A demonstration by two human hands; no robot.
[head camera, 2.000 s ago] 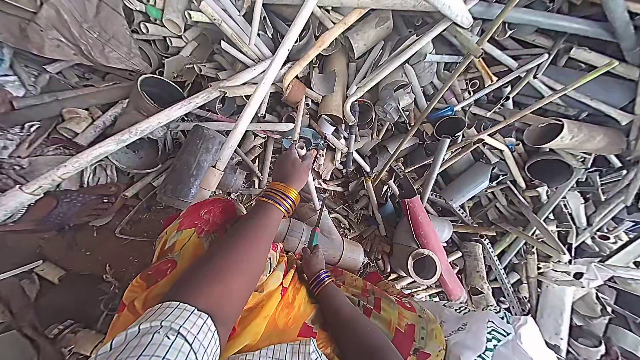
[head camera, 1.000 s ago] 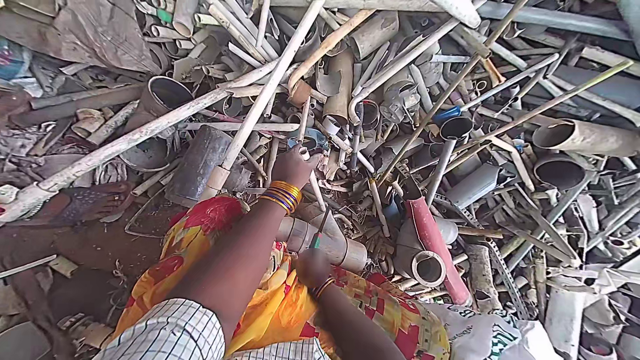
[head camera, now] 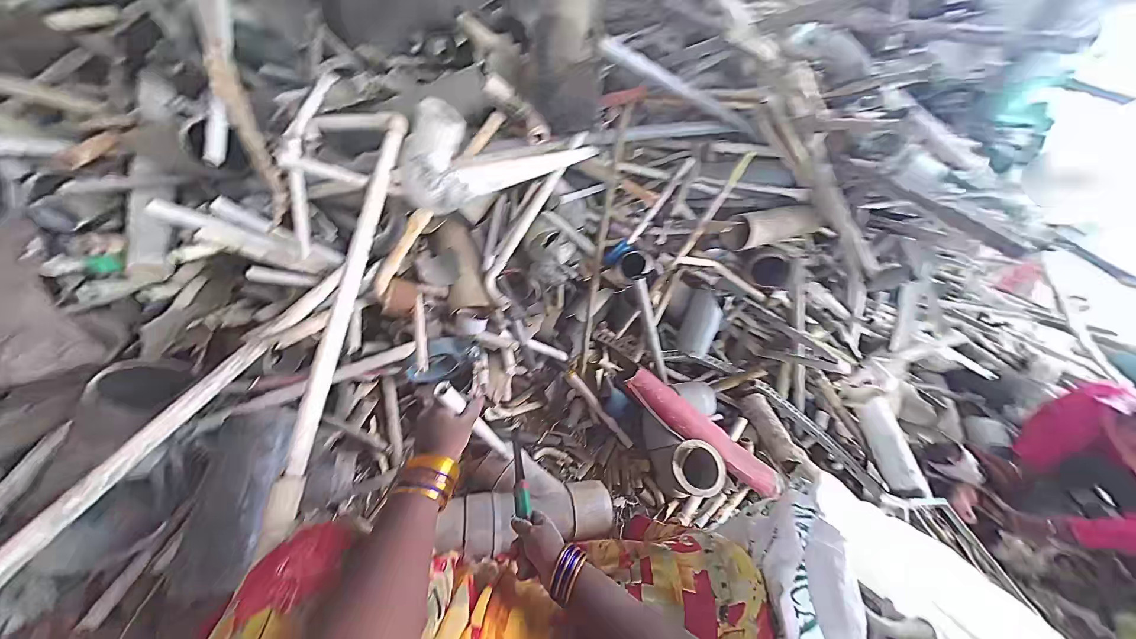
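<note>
My left hand (head camera: 444, 429), with gold-coloured and dark bangles at the wrist, is closed around a thin white pipe (head camera: 484, 433) that slants down to the right. Lower and to the right, my right hand (head camera: 538, 543) grips the green handle of a narrow tool (head camera: 522, 497) with a dark blade pointing up; its exact kind is unclear. The blade stands beside the lower part of the pipe. A wide grey-brown pipe fitting (head camera: 586, 510) lies behind my right hand, near my lap. A bluish ring-shaped piece (head camera: 441, 359) is just above my left hand.
Scrap pipes cover the ground ahead. A long white pipe (head camera: 342, 306) rises at the left, and a red pipe (head camera: 701, 430) lies at the right near a short wide pipe (head camera: 698, 469). A white sack (head camera: 905, 568) is at lower right. Another person in pink (head camera: 1074, 435) is at the right edge.
The view has swung up and to the right, bringing the person in pink into sight. My hands stay close together, with the pipe and the green-handled tool between them.
</note>
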